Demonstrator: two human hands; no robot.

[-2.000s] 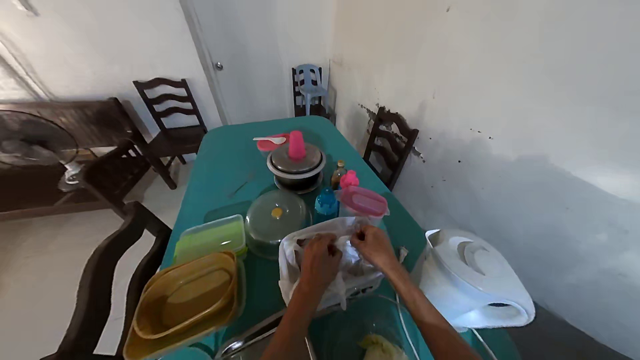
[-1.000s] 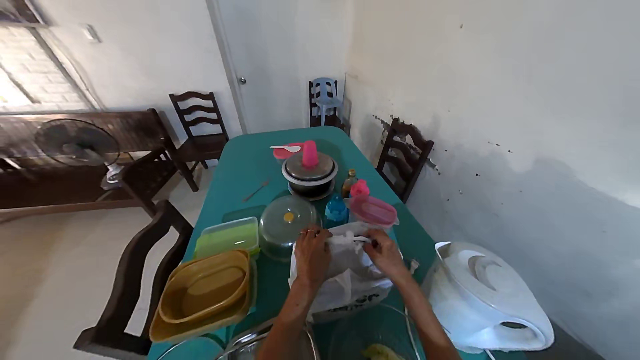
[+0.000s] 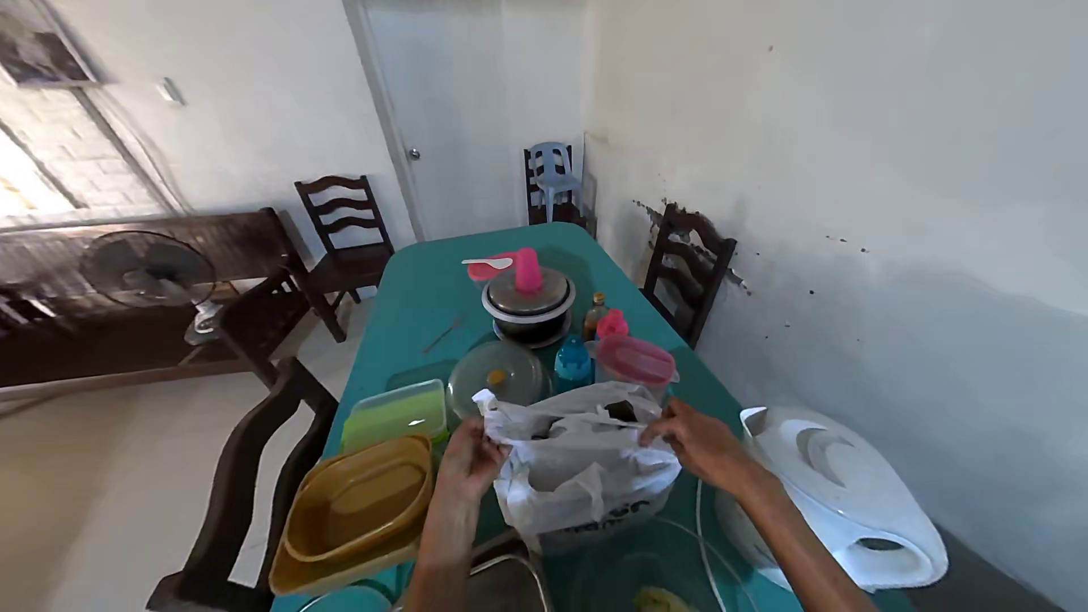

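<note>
A white plastic carrier bag [image 3: 586, 476] with dark writing stands at the near part of the green table, its mouth spread wide. My left hand [image 3: 476, 455] pinches the bag's left edge, and my right hand [image 3: 693, 433] grips its right edge near the top. Something dark shows inside the bag; the rest of its contents is hidden. Just behind the bag are a clear round lid [image 3: 500, 378], a blue bottle [image 3: 573, 365] and a plastic tub with a pink lid [image 3: 636, 360].
Yellow-brown plastic basins [image 3: 357, 506] and a green lidded container [image 3: 398, 415] lie left. A white electric kettle [image 3: 837, 493] stands right, a cord beside it. A glass bowl [image 3: 608, 586] and a metal tray [image 3: 510, 586] are nearest. Farther back stands a lidded pot [image 3: 529, 306].
My hands were close together at the bag's top; they have moved apart, and the bag's mouth has been pulled wide. The view has shifted somewhat.
</note>
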